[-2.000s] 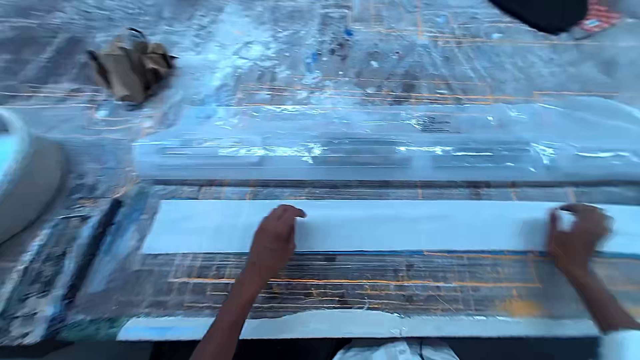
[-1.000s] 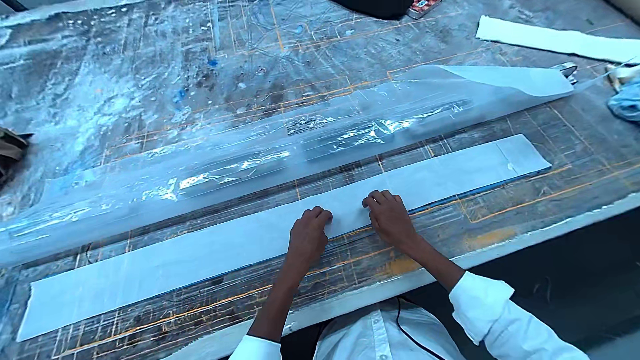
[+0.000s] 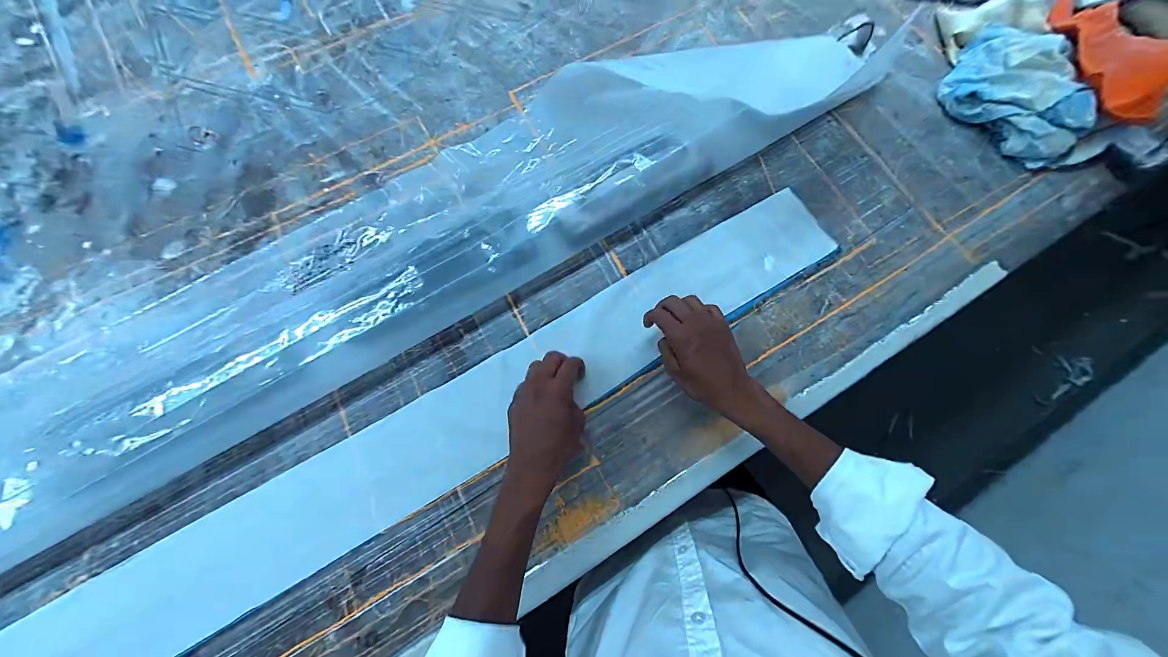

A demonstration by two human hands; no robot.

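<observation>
A long white strip (image 3: pixel 438 438) of sheet material with a blue lower edge lies diagonally on the stained work table. My left hand (image 3: pixel 547 415) rests on the strip near its lower edge, fingers curled down. Just to the right, my right hand (image 3: pixel 698 351) touches the same strip, its fingers bent; whether either hand pinches the material cannot be told. Behind the strip, and roughly parallel to it, lies a long sheet of clear plastic film (image 3: pixel 474 246), wrinkled and shiny.
A light blue crumpled cloth (image 3: pixel 1017 91) and an orange cloth (image 3: pixel 1118 59) lie at the table's far right. Orange lines mark the tabletop (image 3: pixel 894 173). The white table edge (image 3: pixel 899 324) runs close in front of my body.
My hands were wide apart on the strip two seconds ago and are now close together. The view has swung to the right, bringing the cloths into sight.
</observation>
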